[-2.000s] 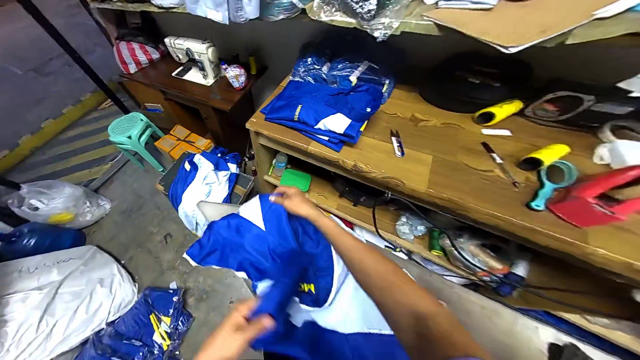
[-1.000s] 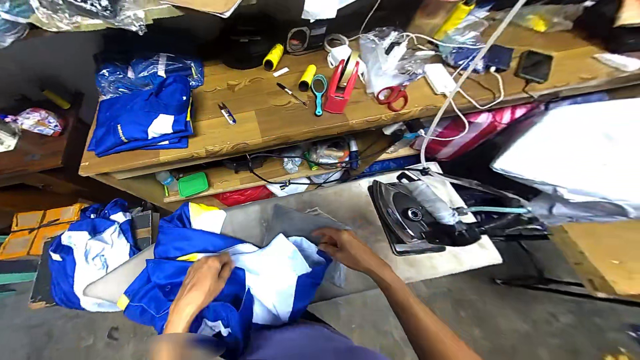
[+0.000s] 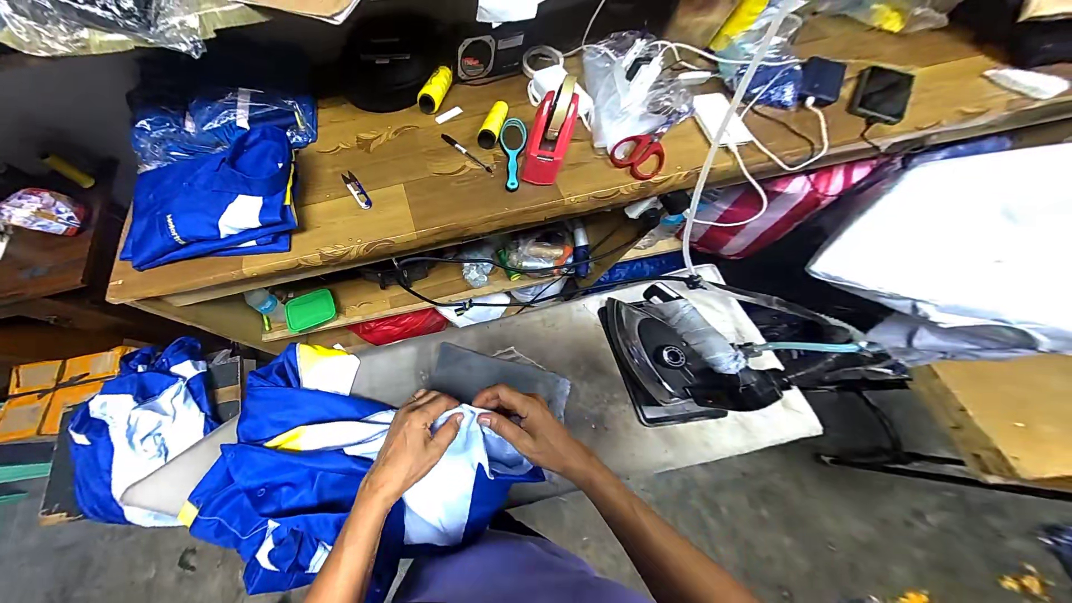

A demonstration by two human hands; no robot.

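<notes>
A blue, white and yellow garment lies spread over the near side of a grey ironing board. My left hand pinches the edge of its white part between thumb and fingers. Close beside it, my right hand pinches the same white cloth. Behind my hands a dark grey flat sheet rests on the board. To the right, a steam iron with a wrapped handle stands on a dark rest over white cloth, a hose running from it.
A wooden bench behind holds folded blue garments, thread snips, a red tape dispenser, red scissors and a phone. More blue and white garments hang at the board's left end. White cables hang near the iron.
The view has swung right since the first frame. My left hand has moved from the blue cloth to the white cloth, beside my right hand.
</notes>
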